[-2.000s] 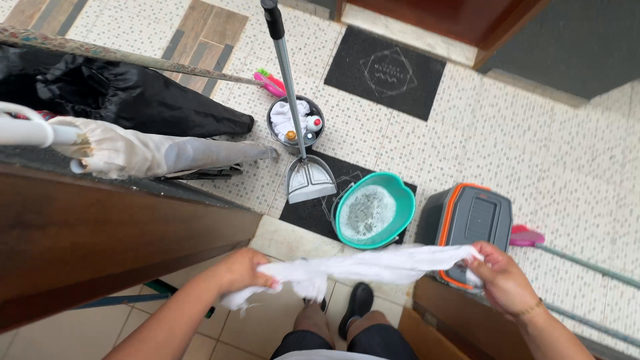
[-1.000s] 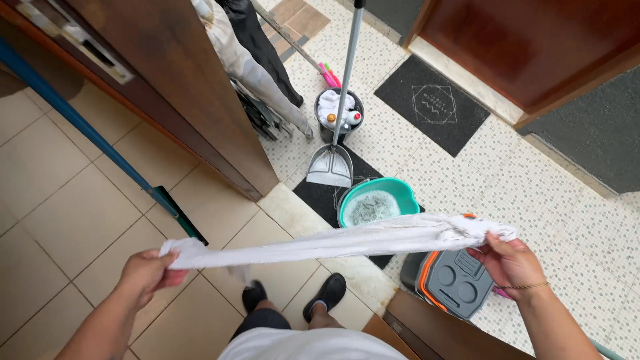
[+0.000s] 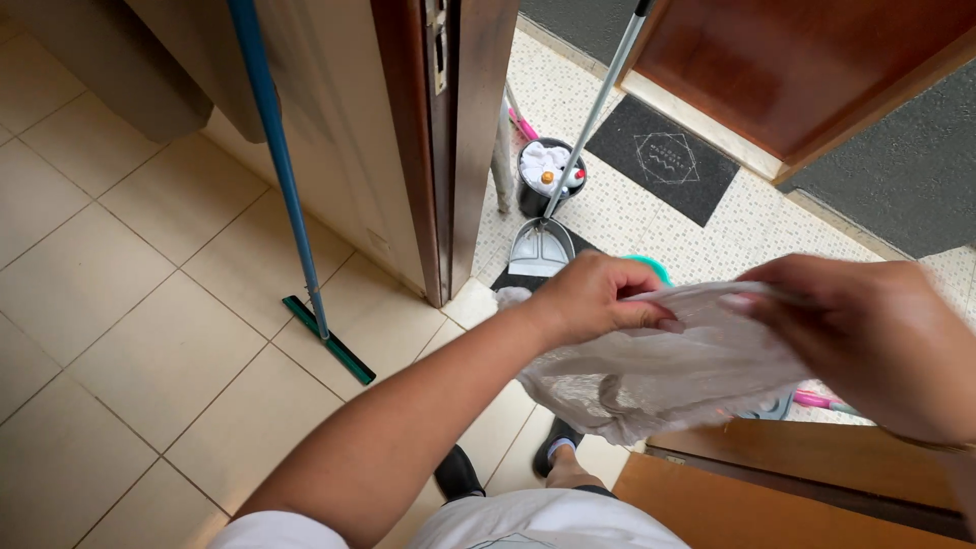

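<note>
A thin white cloth point(image 3: 656, 374) hangs bunched between my hands at centre right. My left hand point(image 3: 610, 301) grips its upper edge, thumb and fingers pinched. My right hand point(image 3: 854, 328), slightly blurred, holds the edge farther right. Behind the cloth, only the rim of a teal basin point(image 3: 650, 267) shows. Beyond my left hand a grey long-handled dustpan point(image 3: 541, 248) stands upright against a black bucket point(image 3: 526, 200), which holds white cloths and bottles.
A green floor squeegee point(image 3: 347, 358) with a blue pole stands on the beige tiles at left. A wooden door frame point(image 3: 476, 152) rises near the middle. Dark doormats point(image 3: 663, 160) lie beyond the threshold. A grey lidded box point(image 3: 774, 408) and a pink handle point(image 3: 814, 399) show at right.
The cloth was stretched wide between my hands; now my hands are closer together and it hangs loosely, more spread out. The view has swung left, and the cloth now covers most of the basin.
</note>
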